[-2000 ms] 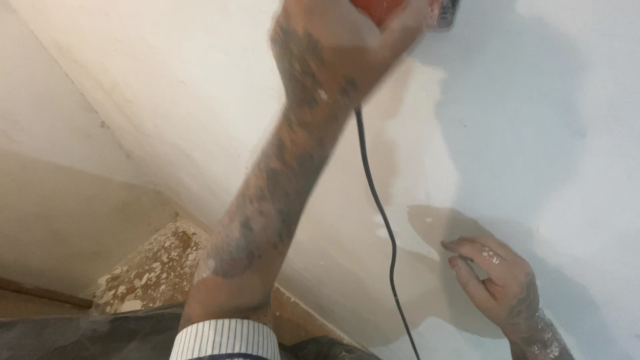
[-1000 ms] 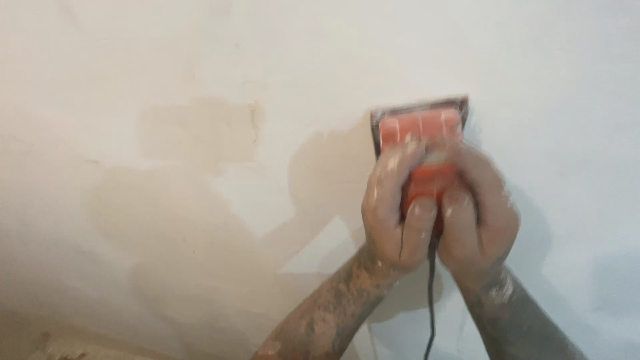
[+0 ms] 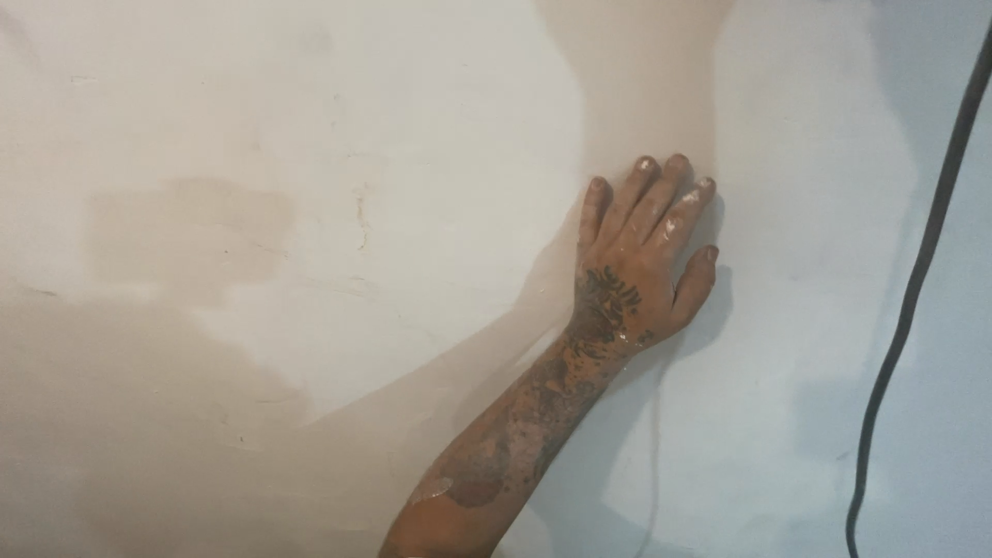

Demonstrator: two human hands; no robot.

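My left hand (image 3: 639, 252) lies flat against the pale wall (image 3: 449, 178), palm down, with its fingers spread and nothing held. White dust or filler marks its fingertips, and dark tattooing covers the back of the hand and the forearm. A black power cord (image 3: 907, 310) hangs down at the right side of the view. My right hand is out of view, and so is the orange sander.
Shadows of the arm and body fall across the wall. Small scratches and a brownish mark (image 3: 361, 217) show on the surface left of the hand.
Both hands were on the orange sander against the wall a second ago. My left hand has let go and now rests on the wall; my right hand and the sander have left the view.
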